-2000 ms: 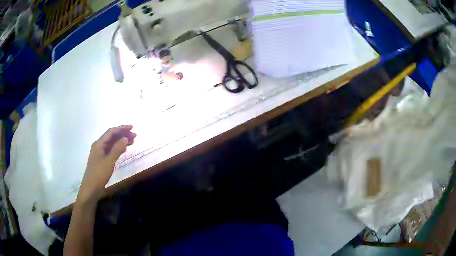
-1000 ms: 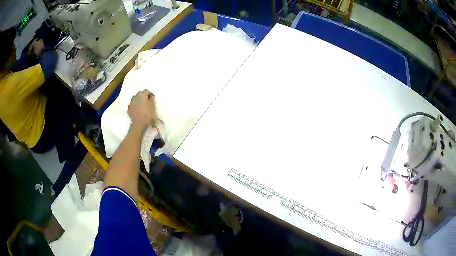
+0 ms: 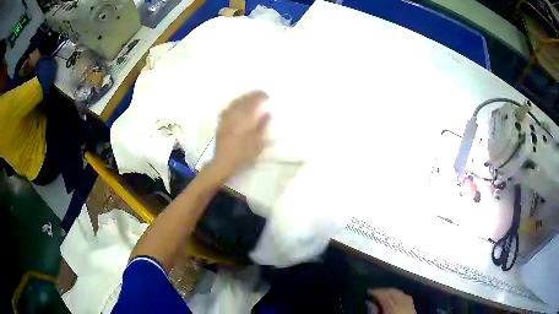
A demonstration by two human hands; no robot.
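My left hand [image 3: 244, 132], blurred, is over the left end of the white machine table, closed on a white fabric piece [image 3: 300, 214]. The piece is blurred too and hangs over the table's front edge. A larger white fabric heap [image 3: 184, 80] lies left of the table. My right hand [image 3: 393, 302] is low at the bottom edge, partly cut off; whether it holds anything cannot be told.
The sewing machine head [image 3: 521, 144] stands at the right, with a lamp stick [image 3: 466, 147] beside it and black shears [image 3: 507, 248] below. A person in a yellow top [image 3: 23, 129] sits at another machine [image 3: 101, 24] at far left. A yellow bar [image 3: 119, 187] runs below.
The view has swung left from the machine. My left hand has moved from the fabric heap rightwards to the table, bringing a white piece along. My right hand has come into view at the bottom.
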